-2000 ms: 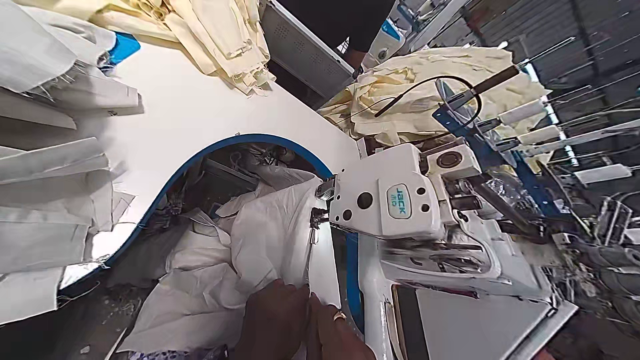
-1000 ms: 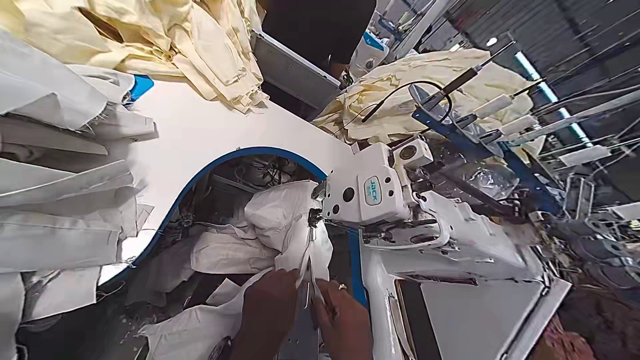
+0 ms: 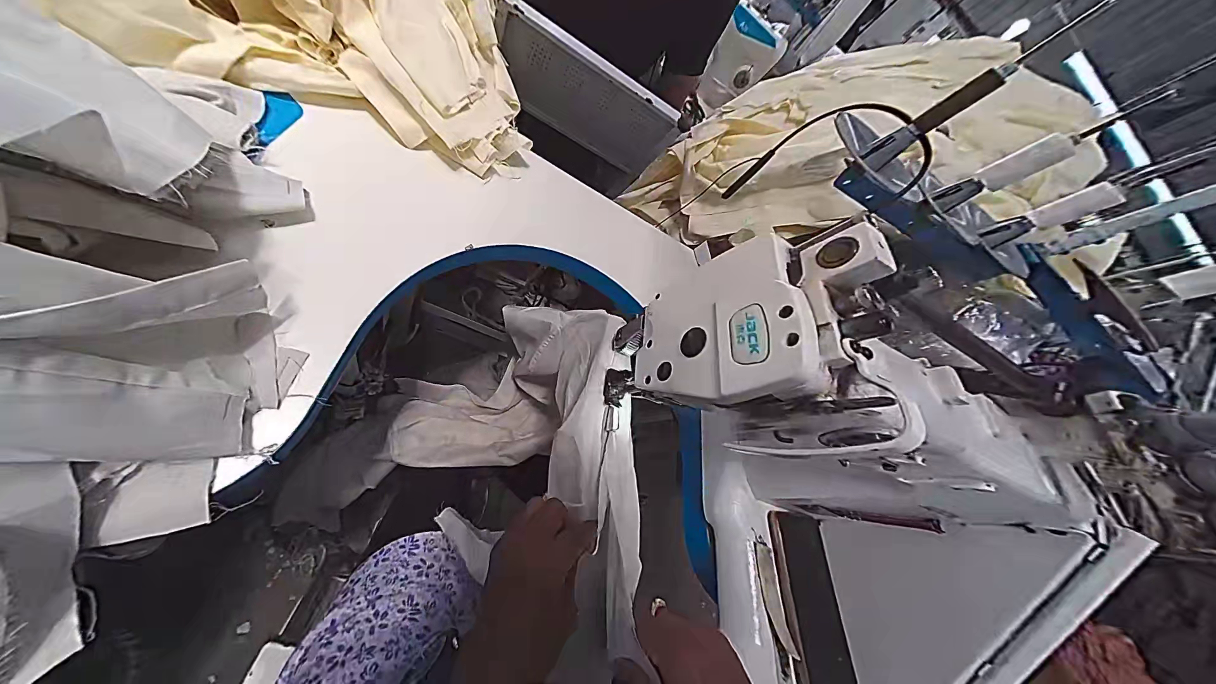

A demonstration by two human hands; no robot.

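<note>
A white Jack industrial sewing machine head (image 3: 731,328) stands right of centre, its needle area at its left end. White fabric (image 3: 570,408) runs from beneath the presser foot toward me and hangs in folds on the left. My left hand (image 3: 546,541) grips the fabric's left side, fingers closed on it. Lower and to the right, my right hand (image 3: 679,636) is at the right edge of the same fabric, partly cut off by the frame; its fingertips are hard to make out.
A white table (image 3: 418,204) with a blue curved edge surrounds the opening. Stacked white fabric pieces (image 3: 123,351) lie at left, cream fabric (image 3: 427,76) at the top. Another cream heap (image 3: 788,142) lies behind the machine, near a blue thread stand (image 3: 1073,313). My knee in patterned cloth (image 3: 389,608) is below.
Both hands have moved down, away from the needle area, and the right hand is now lower and farther from the left. A longer stretch of fabric shows between the machine and my hands.
</note>
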